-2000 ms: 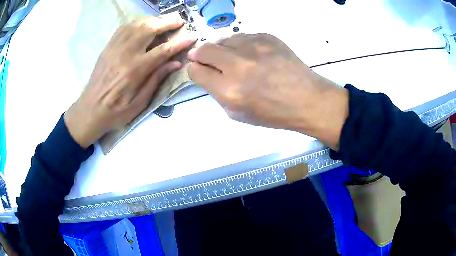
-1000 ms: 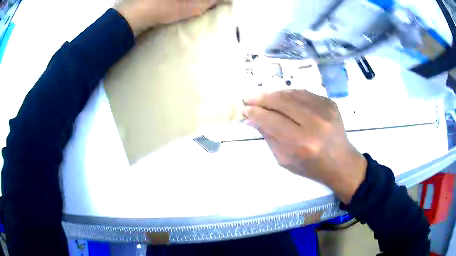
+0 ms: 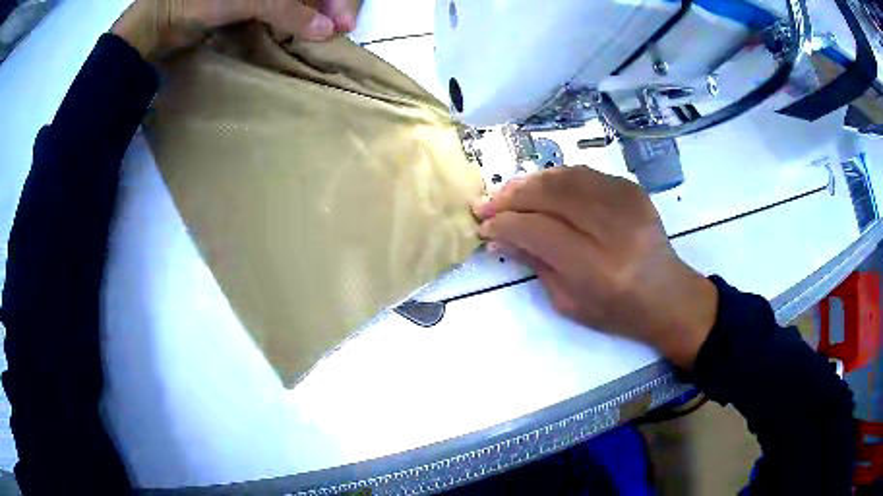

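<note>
A khaki fabric panel [image 3: 281,203] lies on the white table, its right edge at the needle plate [image 3: 503,155] below the machine head. My left hand [image 3: 261,15], partly cut off by the top edge, holds the panel's far part, where the cloth is bunched in folds. My right hand [image 3: 600,252] pinches the panel's right edge between thumb and fingertips, just in front of the needle area. The needle itself is hard to make out.
The white sewing machine head [image 3: 552,48] with blue trim fills the upper right. A grey cylindrical attachment [image 3: 654,163] stands right of the needle. A measuring tape [image 3: 503,455] runs along the table's front edge. A red stool or crate [image 3: 852,320] is at lower right.
The view has shifted, showing more of the machine head. My left hand has moved from beside the needle to the panel's far part. The panel now lies spread out; my right hand still pinches its edge.
</note>
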